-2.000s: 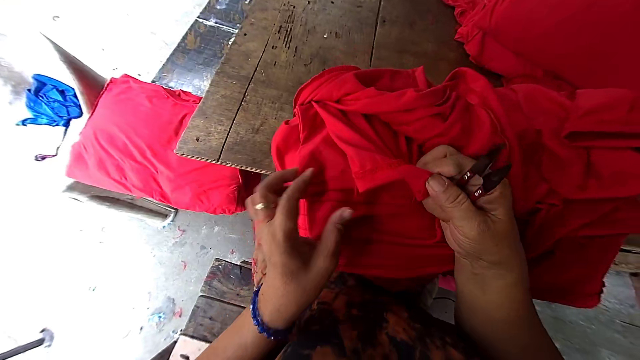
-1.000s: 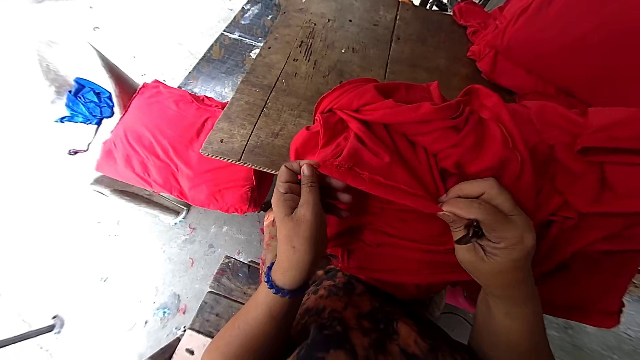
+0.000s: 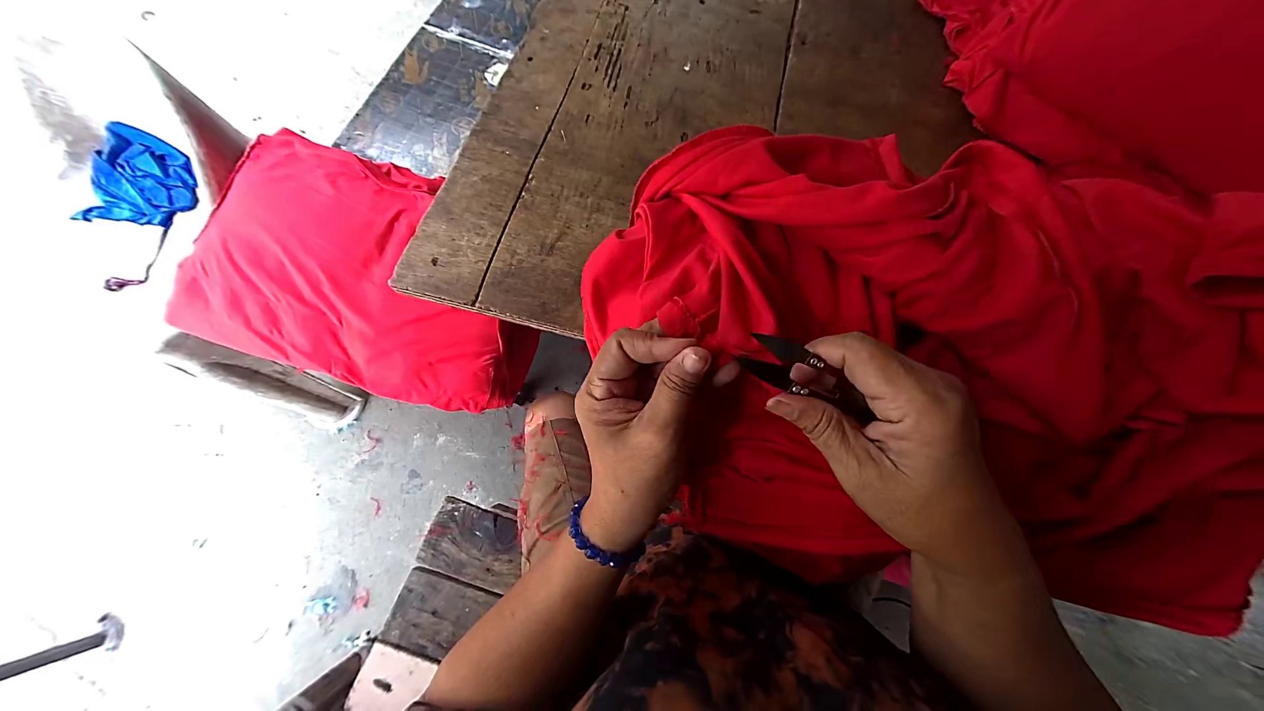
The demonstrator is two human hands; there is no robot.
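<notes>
Red fabric lies bunched over the table edge and across my lap. My left hand, with a blue bead bracelet at the wrist, pinches a bit of the red fabric between thumb and fingertips. In my right hand is a pair of dark thread snips, held between thumb and fingers. Their two blades are apart and point left, close to the fingertips of my left hand. Whether the blades touch the fabric I cannot tell.
A wooden table extends ahead. A folded red fabric stack rests beyond its left corner, and more red fabric lies at upper right. Blue cloth is at far left. A wooden bench stands lower left; thread scraps dot the floor.
My right hand has turned the snips toward my left hand and moved closer to it; a second ago they were tucked in my palm. Two seconds ago my left hand was open.
</notes>
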